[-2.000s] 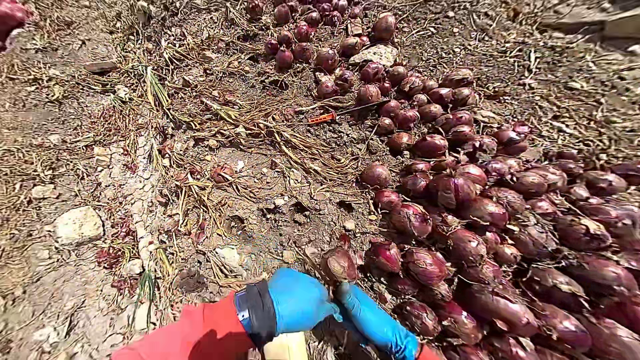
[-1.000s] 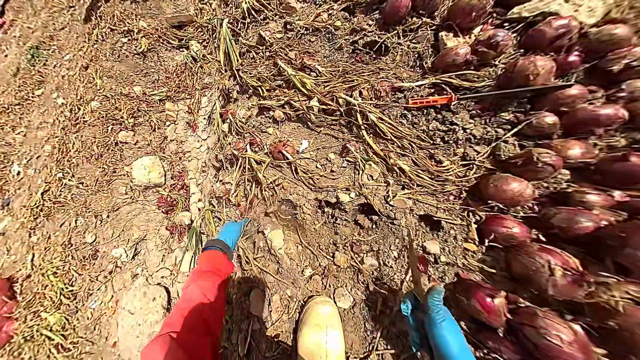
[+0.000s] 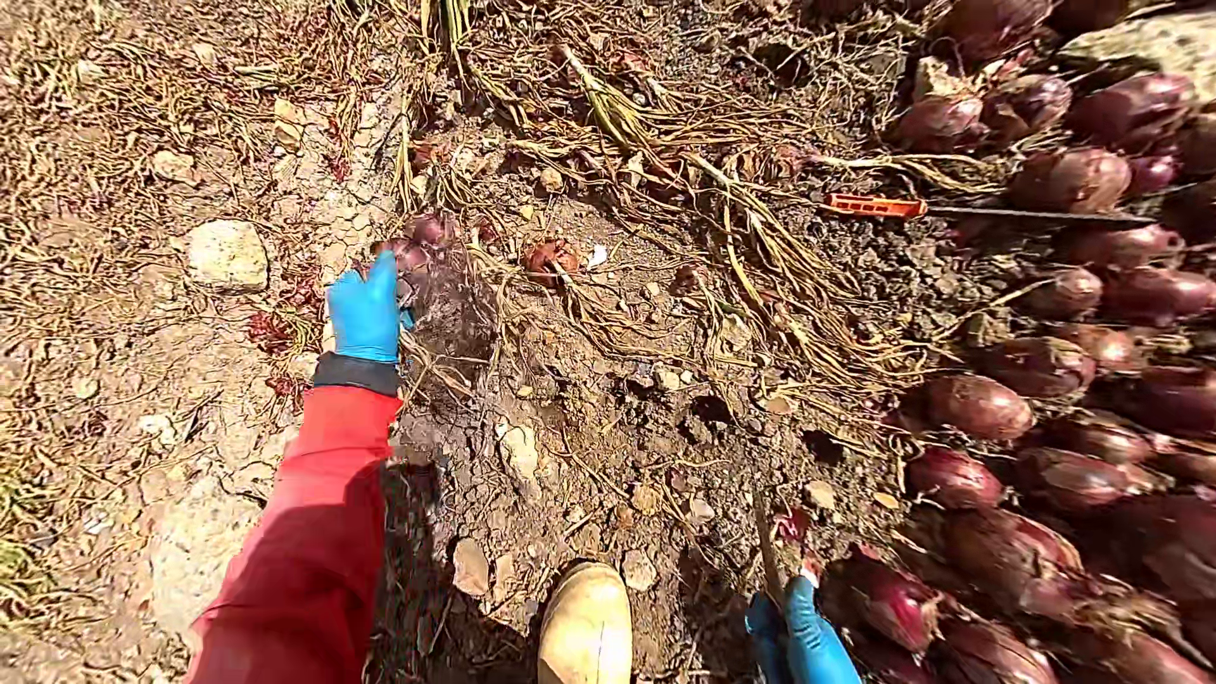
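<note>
My left hand (image 3: 366,313), in a blue glove with a dark cuff, is at left of centre with its fingers against blurred red onions (image 3: 423,242); the fingers' far side is hidden, and dry stems lie just below. At the lower right my right hand (image 3: 798,636), also blue-gloved and partly cut off by the frame edge, is closed around a knife, its narrow blade (image 3: 768,546) pointing up and away. Beside it lies a red onion (image 3: 888,603) at the edge of a large spread of onions (image 3: 1073,475). Another onion (image 3: 551,261) rests on the soil among dry stems.
A saw-like tool with an orange handle (image 3: 874,206) lies at the upper right, its thin blade reaching the onions. Dry onion stems (image 3: 760,237) cover the middle ground. Pale stones (image 3: 228,255) dot the soil. A tan boot (image 3: 586,622) stands at the bottom centre.
My hands were together at an onion beside the spread, then parted. My left hand has moved left and forward to the blurred onions; my right stays by the spread with the knife. The view has shifted.
</note>
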